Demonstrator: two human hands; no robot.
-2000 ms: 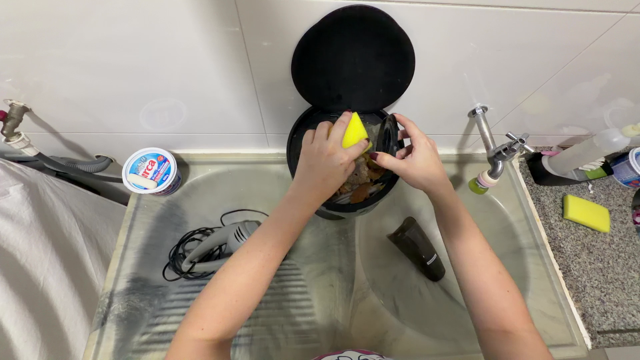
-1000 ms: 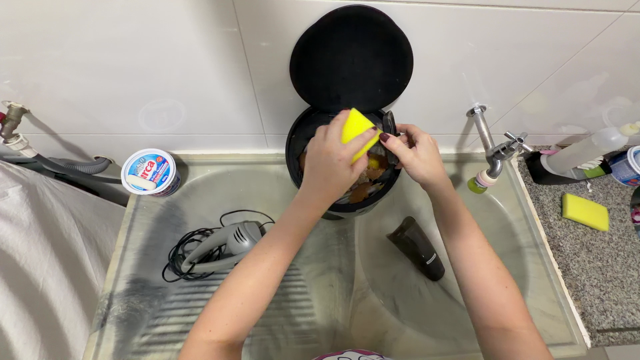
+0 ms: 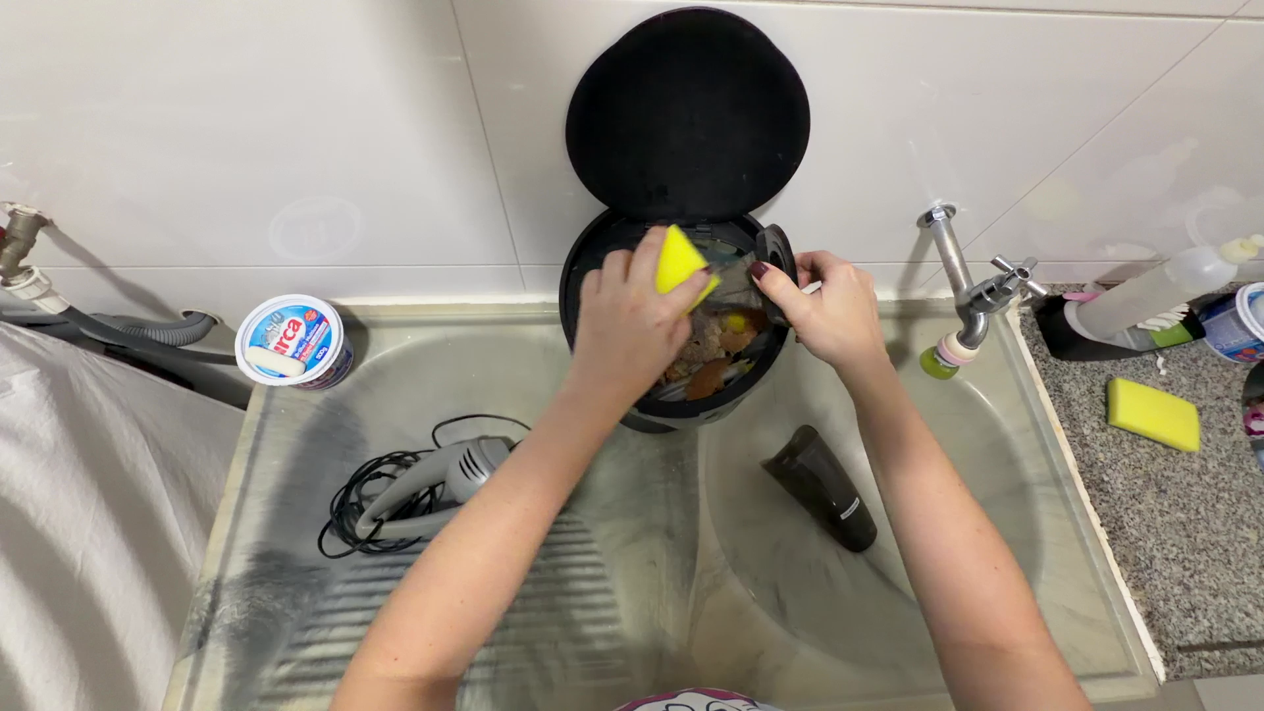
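My left hand (image 3: 632, 311) grips a yellow sponge (image 3: 681, 265) over the open mouth of a black bin (image 3: 576, 286). Food scraps (image 3: 726, 346) and a greyish bag lie inside the bin, and its round black lid (image 3: 688, 114) stands raised against the tiled wall. At the bin's right rim, my right hand (image 3: 829, 301) holds a small dark plastic part (image 3: 777, 265) between thumb and fingers; whether that part is attached to the bin cannot be told.
A grey corded appliance (image 3: 464, 474) lies on the left of the laundry sink (image 3: 691, 533), a dark plastic cup-like part (image 3: 825, 489) in the right basin. A lidded tub (image 3: 294, 341) sits back left, a faucet (image 3: 963, 286) back right. Another yellow sponge (image 3: 1153, 415) rests on the granite counter.
My left hand has shifted slightly with the sponge, which shows at a changed angle. My right hand stays at the bin's right rim; the dark part there now stands more upright.
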